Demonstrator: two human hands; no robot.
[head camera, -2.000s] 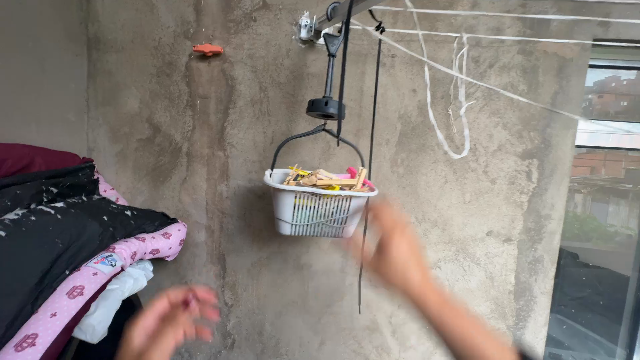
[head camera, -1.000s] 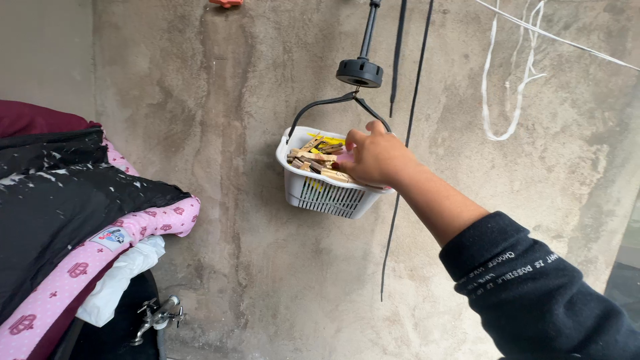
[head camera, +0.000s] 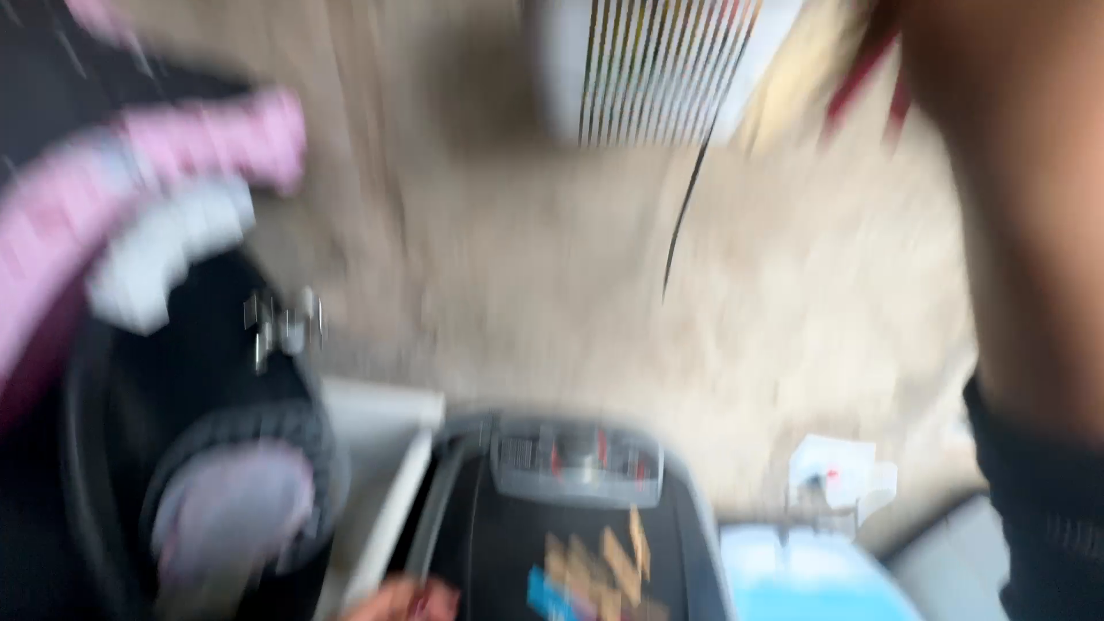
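The white plastic basket (head camera: 664, 78) hangs at the top of the view, a thin black cord trailing below it; its contents show only as colours through the slots. My right hand (head camera: 897, 60) is at the upper right, beside the basket, blurred and cut by the frame, its fingers pointing down; whether it holds anything is unclear. At the bottom edge, my left hand (head camera: 405, 601) shows only in part, next to the dark lid of a washing machine (head camera: 509, 517). Wooden clothespins (head camera: 617, 561) and a blue item (head camera: 549, 595) lie on that lid.
Dark and pink clothes (head camera: 216, 138) with a white cloth (head camera: 172, 250) are heaped at the left. A metal tap (head camera: 285, 323) is on the wall beside a black tub (head camera: 86, 483). A light-blue container (head camera: 811, 569) stands at the lower right.
The view has tilted down strongly, bringing the washing machine into sight. My right hand, in the basket one second ago, is now out beside it. My left hand has come back into view.
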